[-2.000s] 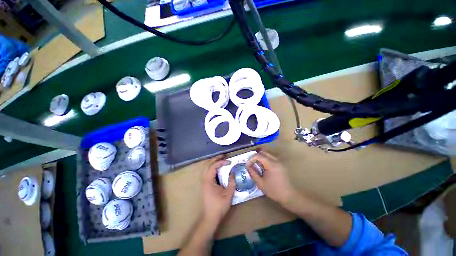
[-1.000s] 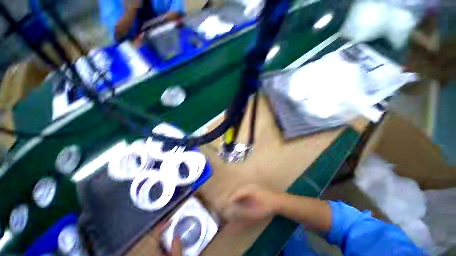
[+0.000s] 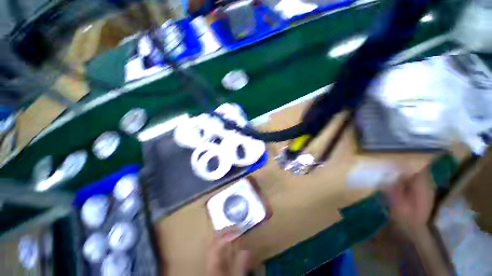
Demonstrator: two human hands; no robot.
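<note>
The white square fixture (image 3: pixel 252 204) sits on the brown cardboard, with a grey round part (image 3: pixel 236 208) in its centre recess. My left hand (image 3: pixel 229 253) is blurred at the fixture's front edge, fingers apart, a fingertip at or near the edge. My right hand (image 3: pixel 412 197) is at the right, over the bench's front edge, and blurred. Its fingertips meet a small white part (image 3: pixel 371 176), which it seems to hold; the part's shape is smeared. The screwdriver's shiny nose (image 3: pixel 301 163) and yellow band (image 3: pixel 299 142) are behind and right of the fixture.
White trim rings (image 3: pixel 212 164) are piled on the dark tray (image 3: pixel 167 178). A housing tray (image 3: pixel 141 237) holds several white units at left. A right-hand tray (image 3: pixel 377 135) bears a clear bag (image 3: pixel 431 97). A thick black cable (image 3: pixel 345 81) crosses above. The green conveyor (image 3: pixel 291 81) carries round units.
The view swung right, then partly back. My right hand left the fixture and moved far right, now with a white part at its fingertips. My left hand has drawn back to the fixture's front edge.
</note>
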